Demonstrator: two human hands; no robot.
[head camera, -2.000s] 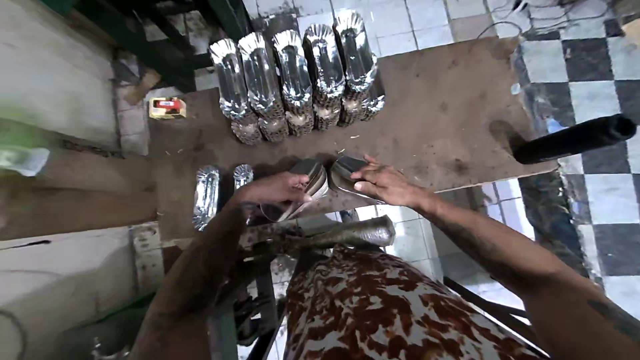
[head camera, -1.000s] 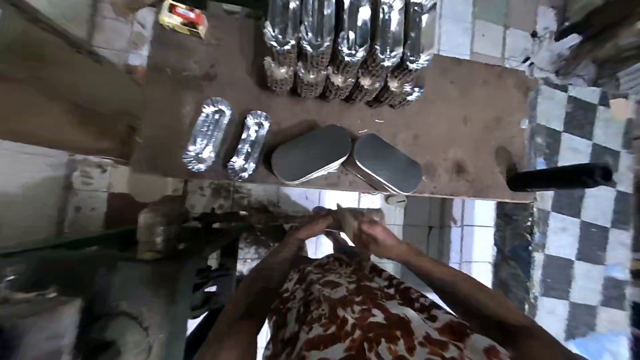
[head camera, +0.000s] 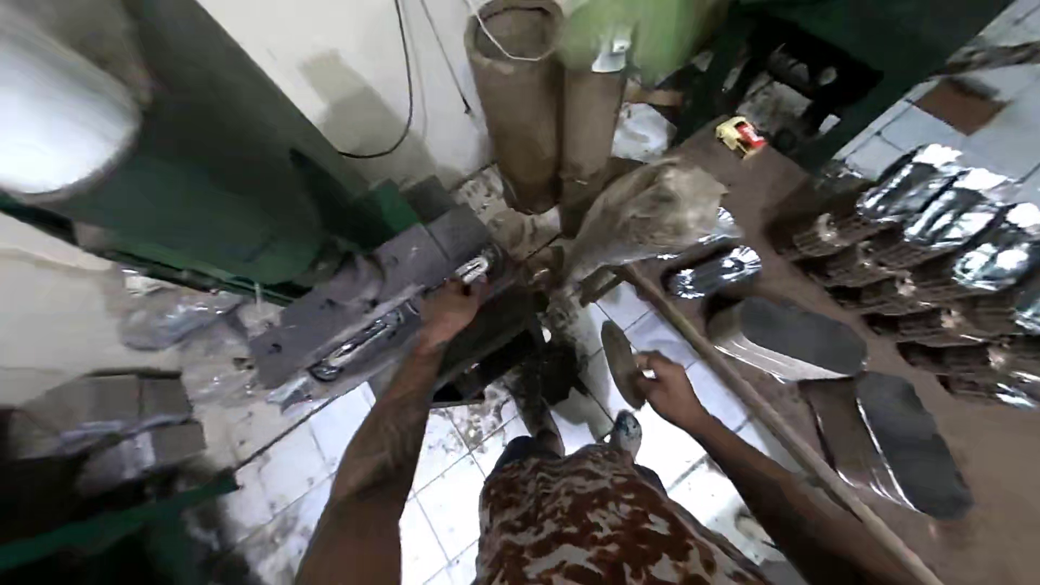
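Note:
My left hand (head camera: 451, 307) reaches to the metal bed of a machine, its fingers at a shiny metal part (head camera: 474, 266); whether it grips that part is unclear. My right hand (head camera: 668, 390) holds a thin, flat oval piece (head camera: 621, 363) by its edge, over the floor beside the table. Two stacks of dark oval pieces, one (head camera: 800, 337) nearer the wall and one (head camera: 914, 443) nearer me, lie on the brown table at the right. Next to them is a ridged foil tray (head camera: 715, 272), and beyond stand rows of stacked foil trays (head camera: 934, 195).
A crumpled plastic bag (head camera: 650, 211) covers the table's near corner. Tall brown cylinders (head camera: 520, 106) stand against the wall. The green machine body (head camera: 211, 179) rises at the left, with grey blocks (head camera: 106, 414) below it. A small yellow and red box (head camera: 740, 136) sits on the table.
The view has swung left to the machine. My hands, together below the table edge a second ago, are now apart: the left at the machine, the right with an oval piece.

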